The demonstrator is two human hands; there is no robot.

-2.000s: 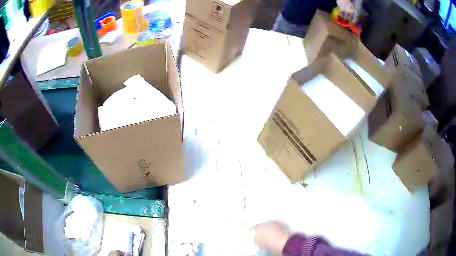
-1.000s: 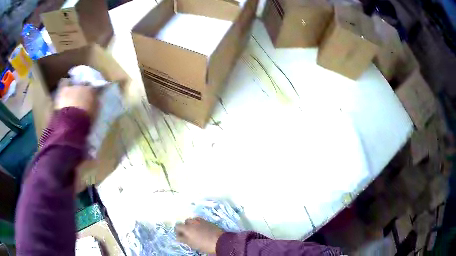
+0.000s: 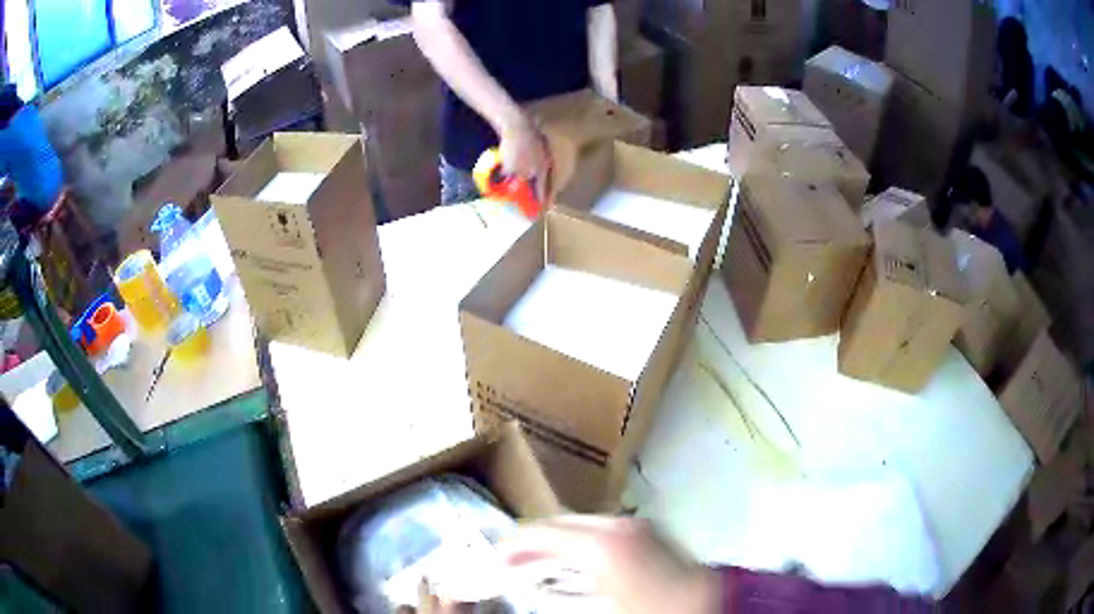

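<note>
A near open carton [image 3: 534, 470] is cut off by the bottom edge and holds a rounded, whitish plastic-bagged product [image 3: 414, 534]. My right hand [image 3: 618, 564] is blurred and reaches in from the right over the carton's near right side. Something whitish lies under its fingers; I cannot tell whether they grip it. Of my left hand, only fingertips [image 3: 430, 597] show at the bottom edge, against the bagged product. Just beyond stand two open cartons, the nearer one [image 3: 552, 408] and the farther one [image 3: 708, 246], with flat white foam sheets inside.
A coworker's hand [image 3: 524, 156] holds an orange-red tape gun [image 3: 510, 186] at a carton across the table [image 3: 396, 420]. A tall open carton [image 3: 300, 264] stands left. Closed cartons [image 3: 786, 270] stand right. White sheets [image 3: 840, 534] lie near right. Tape rolls [image 3: 144, 288] and a bottle [image 3: 190, 270] are on the side bench.
The view has swung up and to the right, showing the coworker. My left arm, earlier reaching into the left carton, is now mostly out of view. My right hand is now over the near carton.
</note>
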